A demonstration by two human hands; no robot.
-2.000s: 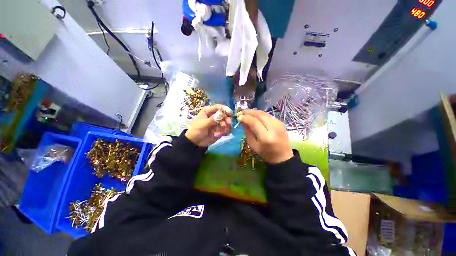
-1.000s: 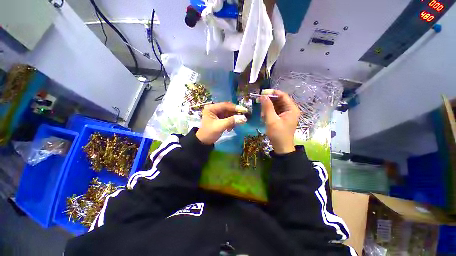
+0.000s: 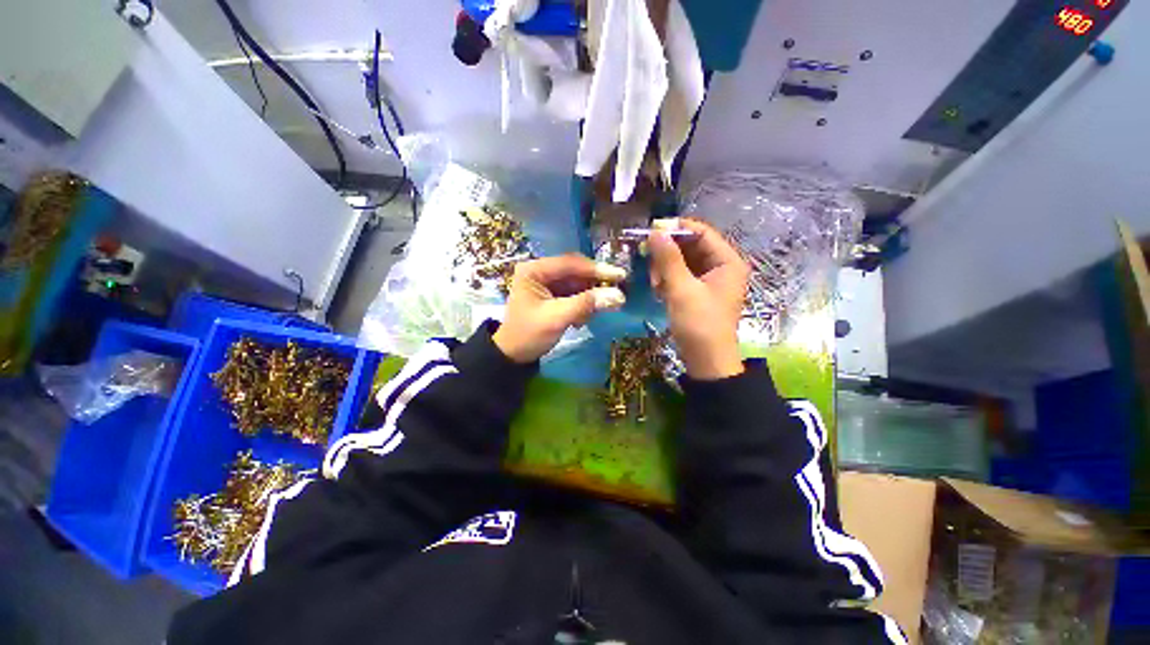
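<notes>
My right hand (image 3: 697,296) pinches a thin silvery rod (image 3: 656,232) between covered fingertips, held level over the small metallic fixture (image 3: 613,252). The rod points left. My left hand (image 3: 551,302), with whitish coverings on the fingertips, is pinched at the left of the fixture on a small part (image 3: 604,284) that is mostly hidden by the fingers; it looks brass-coloured. A heap of gold and silvery joined pieces (image 3: 634,374) lies on the mat below the hands.
Brass parts (image 3: 489,242) lie on clear plastic at left, a clear bag of rods (image 3: 784,239) at right. White cloth strips (image 3: 627,101) hang above the fixture. Blue bins (image 3: 189,435) with metal pieces stand lower left, an open carton (image 3: 889,536) lower right. A green mat (image 3: 586,441) lies nearest me.
Since two seconds ago, my hands have moved apart and a rod now shows level in my right hand. Since one second ago, the hands have barely moved; the view has shifted slightly.
</notes>
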